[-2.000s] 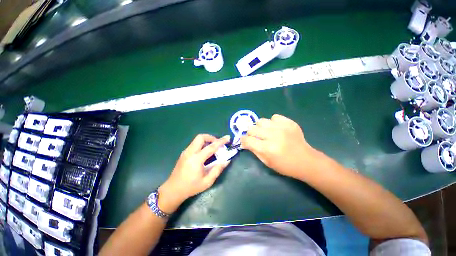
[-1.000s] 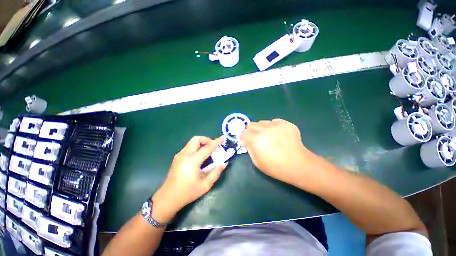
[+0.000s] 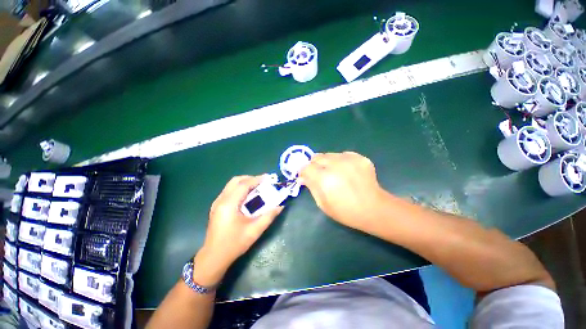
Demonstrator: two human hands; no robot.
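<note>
My left hand holds a white handle shell with a dark rectangular window, its notched end towards the fan head. My right hand holds a round white fan head, spoked ring up, by its lower right side. The shell's upper end is close to the head's neck. Thin dark wires show between them. My right fingertips hide part of the neck, so I cannot tell whether the parts are joined.
A black tray with rows of white shells is at left. Many fan heads stand at right. Beyond the white stripe lie a lone fan head, a joined head-and-handle unit and another head at far left.
The handle shell's dark window now shows uncovered in my left hand, whose fingers have shifted. The lone head and the joined unit beyond the stripe have shifted right and up in the picture.
</note>
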